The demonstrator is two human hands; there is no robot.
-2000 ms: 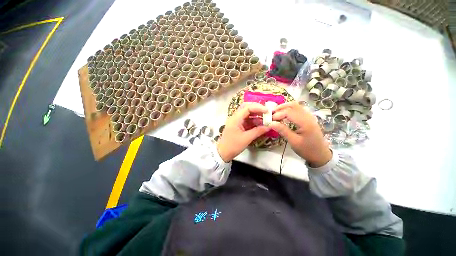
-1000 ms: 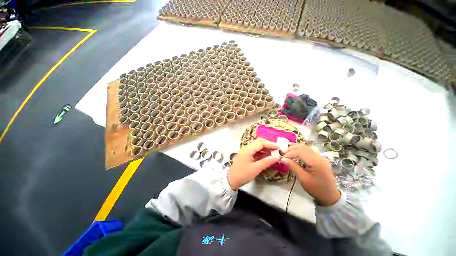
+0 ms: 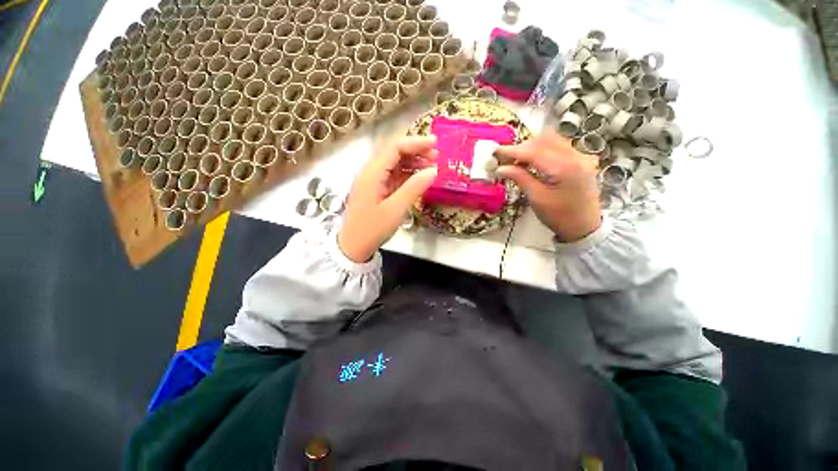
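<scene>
A pink packet (image 3: 450, 191) lies on a round patterned cushion (image 3: 424, 217), with a white pad (image 3: 483, 158) on its right half. My right hand (image 3: 562, 184) is at the pad's right edge. Its thumb and fingers pinch a small grey piece that looks like a metal ring, mostly hidden by the fingertips. My left hand (image 3: 384, 191) is at the packet's left edge, with thumb and fingers apart. I see no ring in it. A loose ring pile (image 3: 625, 106) lies right of the cushion. A ring-filled board (image 3: 138, 216) is at the left.
A few set-aside rings (image 3: 317, 198) stand between board and cushion. A dark crumpled cloth (image 3: 521, 57) lies on another pink item behind the cushion. Clear plastic (image 3: 634, 195) lies by the pile. A thin ring (image 3: 699, 147) is farther right. A blue bin (image 3: 184, 375) is below left.
My hands were together at a small ring over the packet. They have now parted, left hand to the packet's left edge, right hand to the white pad. The camera view has also shifted.
</scene>
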